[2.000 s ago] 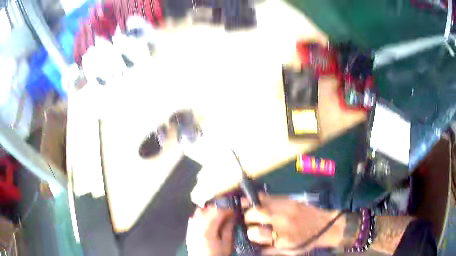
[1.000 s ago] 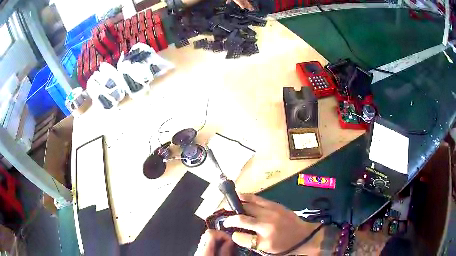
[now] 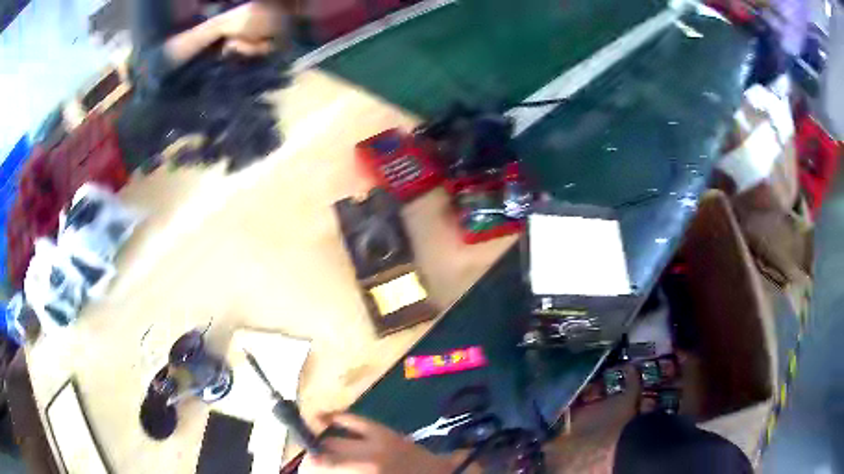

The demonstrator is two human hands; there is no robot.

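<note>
My right hand (image 3: 366, 444) is at the bottom edge, closed around the black grip of the soldering iron (image 3: 294, 422). Its thin tip points up and left over a cream sheet (image 3: 264, 356). My left hand is not visible; the picture's bottom edge cuts off that area. A small bit of red edge shows left of my right hand, too cut off to name. Round dark speakers (image 3: 190, 375) lie left of the iron's tip. The picture is blurred.
The iron stand with yellow sponge (image 3: 381, 268), an open red unit (image 3: 486, 205), a red keypad unit (image 3: 400, 165) and the soldering station (image 3: 578, 278) stand right of centre. A pink tube (image 3: 444, 362), scissors (image 3: 453, 424) and a cardboard box (image 3: 731, 315) are nearer. Another person's arm reaches over black parts (image 3: 217, 111).
The view has swung right, so bench things sit further left and the box shows more. My left hand and most of the red-edged piece have left the picture. My right hand still holds the iron.
</note>
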